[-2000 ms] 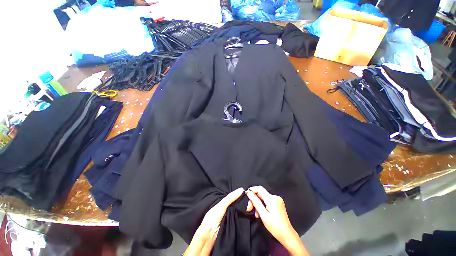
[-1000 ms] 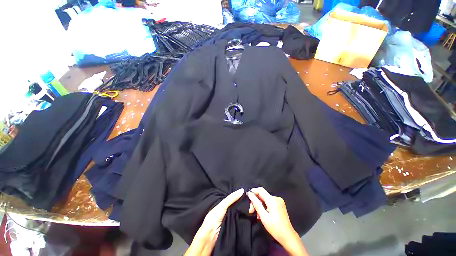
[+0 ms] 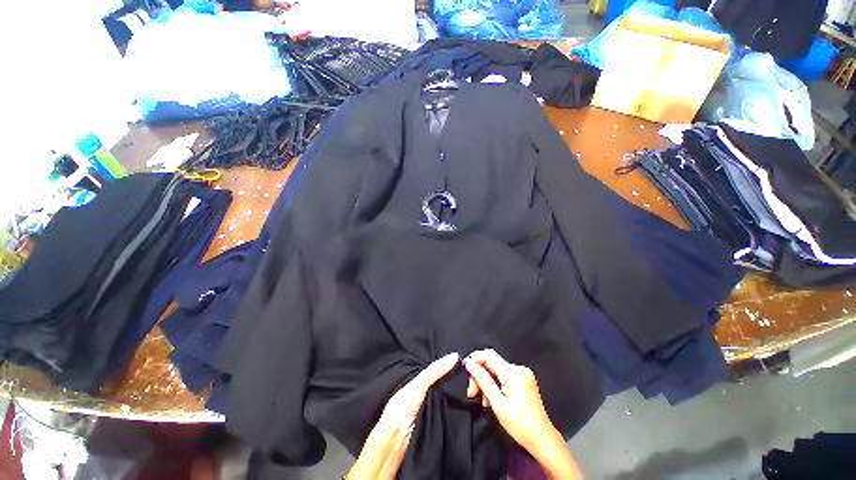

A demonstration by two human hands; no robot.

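A black jacket (image 3: 441, 291) lies nearest me, its lower part hanging over the table's near edge. My left hand (image 3: 413, 403) and my right hand (image 3: 507, 394) meet at bottom centre. Both are bare and pinch the gathered black cloth between thumb and fingers, the fingertips almost touching. Whether a small tool or button is between the fingertips cannot be told. A clear curved hanger hook (image 3: 438, 212) stands at the jacket's neck. Another black jacket (image 3: 488, 141) with small buttons lies behind it, its long sleeve reaching right. Navy jackets (image 3: 648, 272) show underneath.
A dark folded stack (image 3: 84, 253) with a yellow loop lies left; folded garments with a white stripe (image 3: 760, 197) lie right. Black straps (image 3: 272, 122), a pale plastic bag (image 3: 206, 70) and a tan cardboard box (image 3: 657, 73) are at the back. The brown table (image 3: 605, 141) is speckled white.
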